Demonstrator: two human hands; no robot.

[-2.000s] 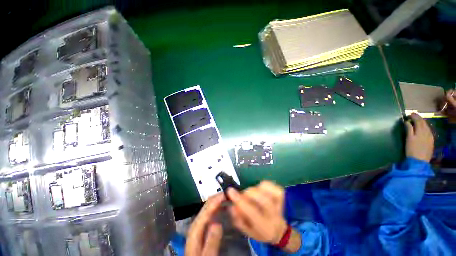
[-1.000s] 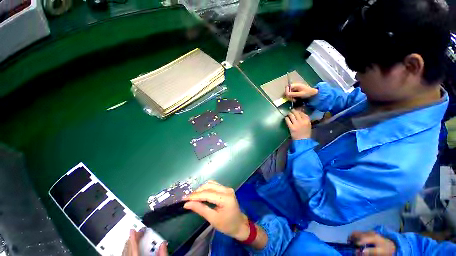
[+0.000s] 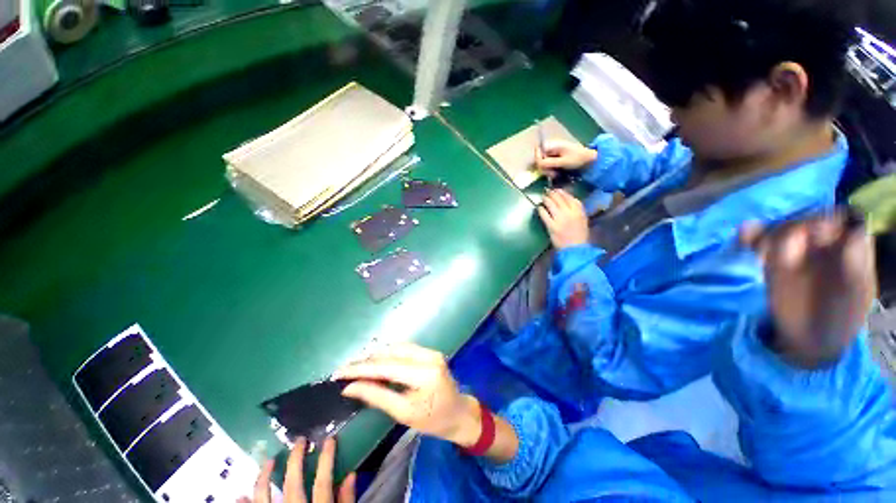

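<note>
My right hand (image 3: 418, 393), bare with a red wristband, pinches the right end of a black adhesive sticker (image 3: 319, 405). The sticker lies over a small circuit board (image 3: 285, 432), whose pale edge shows below it; whether it is fully down I cannot tell. My left hand (image 3: 300, 479) is cut off by the bottom edge, fingers apart, fingertips at the board's lower edge. At the lower left a white backing sheet (image 3: 211, 474) holds three black stickers in a column.
Finished boards (image 3: 393, 272) lie beyond my right hand. A bagged stack of grey-tan sheets (image 3: 319, 147) lies farther back. A tray (image 3: 49, 422) is at left. At right a neighbour (image 3: 688, 226) works on a sheet (image 3: 511, 157); another person's hand (image 3: 815, 285) is raised.
The black sticker now covers most of the circuit board. My left hand has moved from the backing sheet to the board's edge. The other person's hand at right has risen.
</note>
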